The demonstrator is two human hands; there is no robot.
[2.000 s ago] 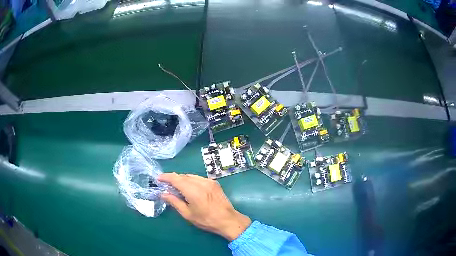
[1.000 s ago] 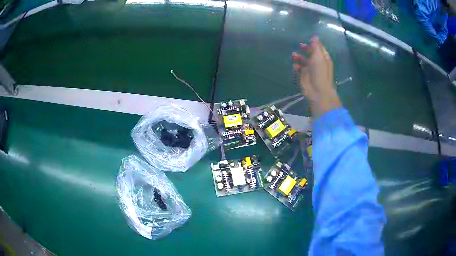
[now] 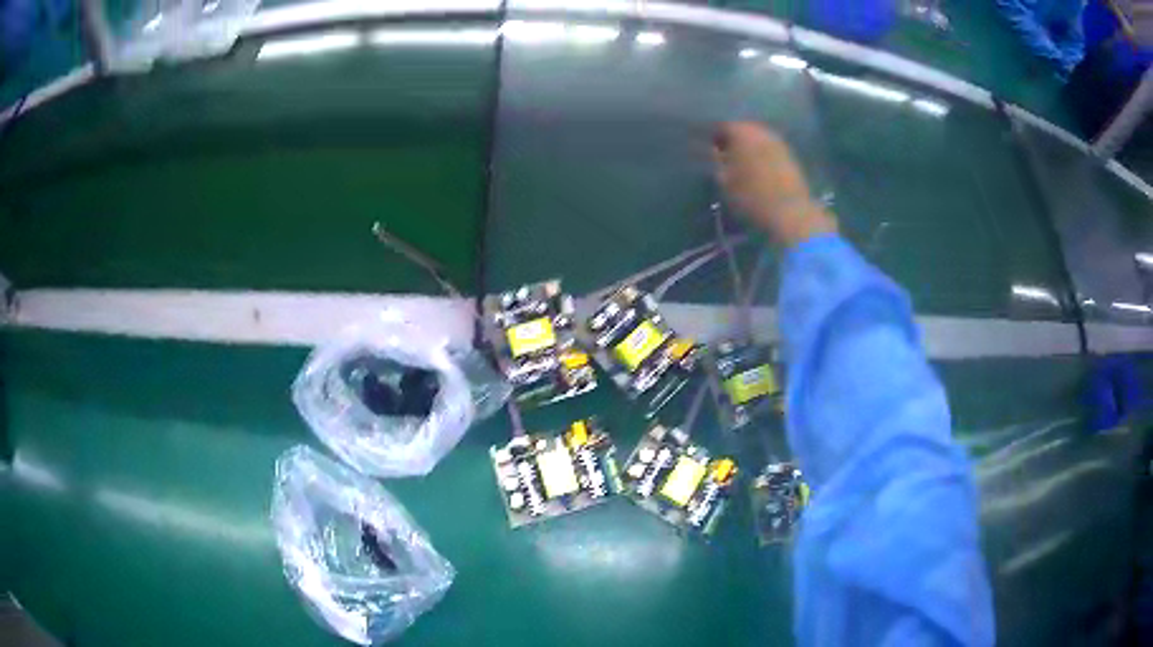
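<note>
Several power supply boards lie in two rough rows on the green bench, among them one at the upper left [image 3: 531, 339], one at the lower left [image 3: 556, 474] and one at the lower middle [image 3: 680, 480]. Thin wire leads run from them over the pale rail [image 3: 190, 316]. My right hand [image 3: 762, 181], blurred, is raised above or over the far belt, beyond the boards, with its fingers curled. Whether it holds anything cannot be told. My blue sleeve covers the right-hand boards in part. My left hand is out of the picture.
Two crumpled clear plastic bags, an upper one [image 3: 443, 423] and a lower one [image 3: 316, 531], lie left of the boards with dark contents. The dark green belt [image 3: 253, 177] runs beyond the rail. A blue object [image 3: 1115, 389] is at the far right. Blue clothing shows at the top right.
My right hand has left the lower bag and moved far forward and right, past the boards. In the last second its fingers have drawn in. The view has shifted a little.
</note>
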